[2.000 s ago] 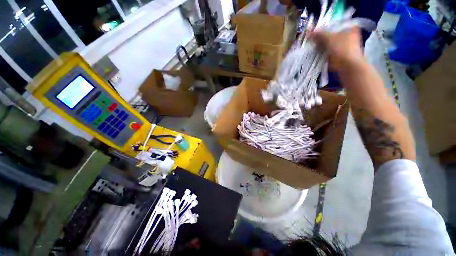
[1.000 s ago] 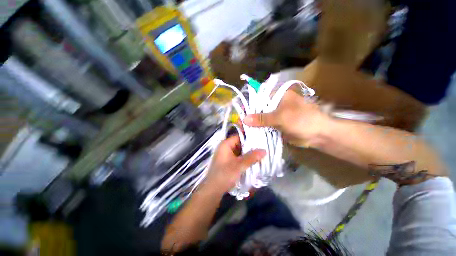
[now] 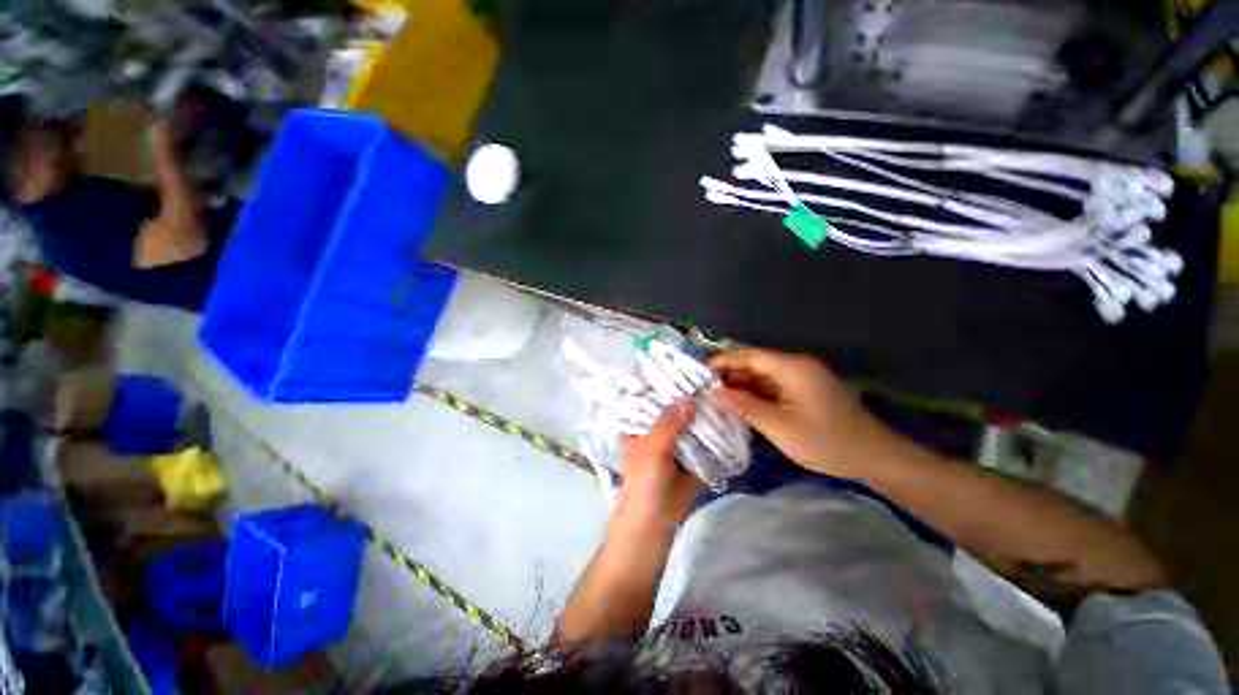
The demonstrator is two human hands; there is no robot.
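Observation:
A looped bundle of white cables with a bit of green near its top is held in front of my body, beside the bench edge. My left hand is closed round the bundle from below left. My right hand touches the bundle's right side with its fingertips; whether it grips cables is blurred. A second group of white cables lies on the dark mat, white connector ends to the right, a green tag near its left end.
A white disc lies on the green bench. A large blue bin and a yellow box stand left. Silver machine metal is at the back. Another person's arm shows far left. Another blue bin is lower left.
The view has swung left from the carton to the bench. The bundle, first lifted over the carton by my right hand, was then held by both hands and is now at the bench edge.

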